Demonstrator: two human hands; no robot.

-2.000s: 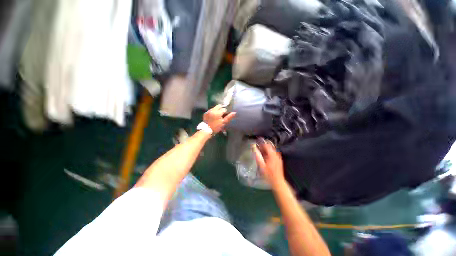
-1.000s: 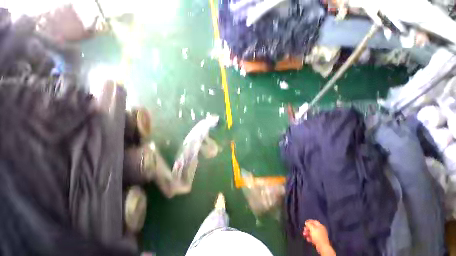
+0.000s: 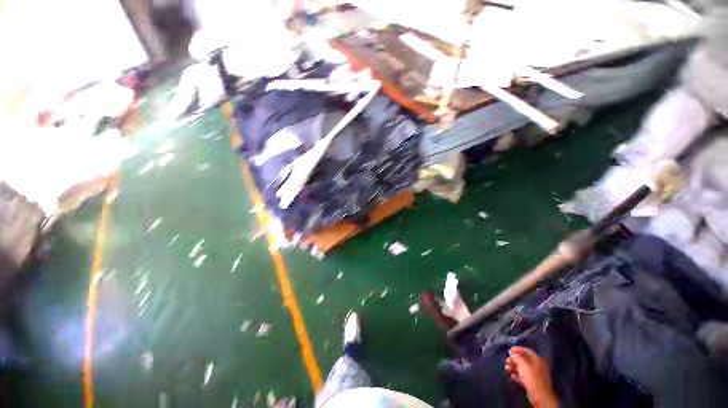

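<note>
My right hand (image 3: pixel 530 370) is at the lower right, over a pile of dark fabric (image 3: pixel 571 335). Its fingers are partly curled, and blur hides whether it touches the cloth. I see nothing held in it. My left hand is not in view. A long pole (image 3: pixel 551 263) lies slanted across the far edge of the dark fabric. My foot (image 3: pixel 352 328) shows on the green floor at the bottom centre. The picture is blurred.
Ahead, a dark fabric heap (image 3: pixel 327 151) with white strips sits on an orange-brown base. The cutting table (image 3: pixel 399 68) with white cloth stands behind it. Pale wrapped rolls (image 3: pixel 674 127) lie at the right. Scraps and yellow-orange lines (image 3: pixel 279 275) mark the green floor (image 3: pixel 191 303).
The view has swung from the grey rolls and dark fabric, along the floor, towards the cutting table. Both hands were at the rolls two seconds ago; now only my right hand shows.
</note>
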